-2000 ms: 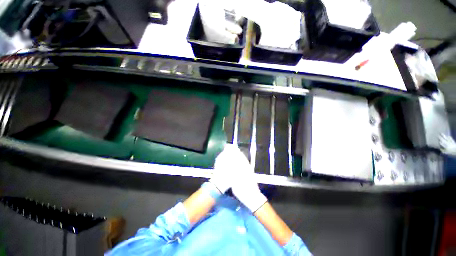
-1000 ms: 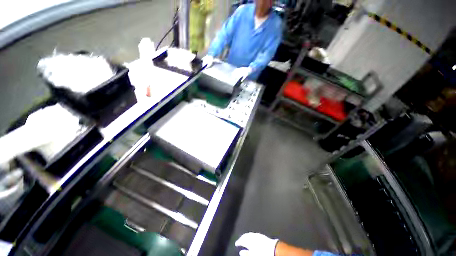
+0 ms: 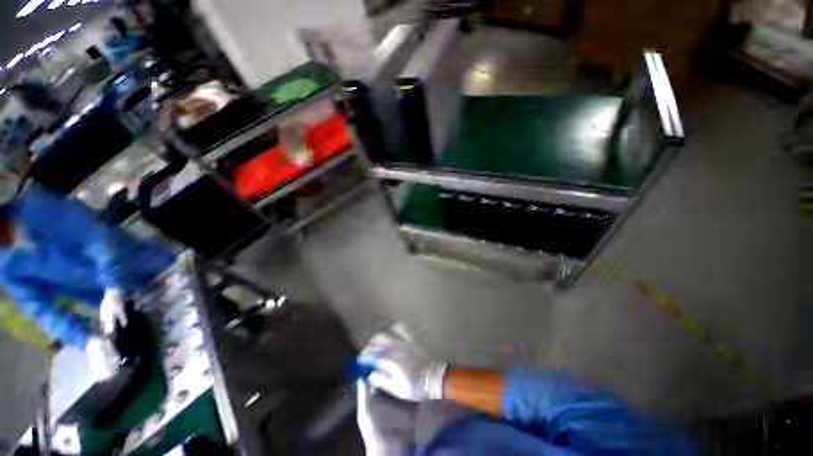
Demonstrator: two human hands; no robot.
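My right hand (image 3: 403,367), in a white glove, is at the bottom centre, blurred, with its arm coming in from the right. A small bright blue bit (image 3: 359,368) shows at its fingers; I cannot tell if it is held. A blurred white strip (image 3: 370,419) is just below, and I cannot tell what it is. My left hand cannot be made out. Beyond my hand is a green-topped trolley (image 3: 544,134). Two chassis with black fronts (image 3: 414,120) stand upright at its left end. A long black part with a row of small bright dots (image 3: 526,220) is on its lower level.
A cart with red contents (image 3: 294,156) stands left of the trolley. At the lower left, a person in a blue smock (image 3: 62,258) has gloved hands at a dark object over the line's end, beside the ball transfer table (image 3: 183,325). Yellow tape (image 3: 686,325) marks the floor at right.
The view has swung right from the conveyor to the trolley, and the line has slid to the lower left. My right hand now appears farther left and higher, with blue at its fingers.
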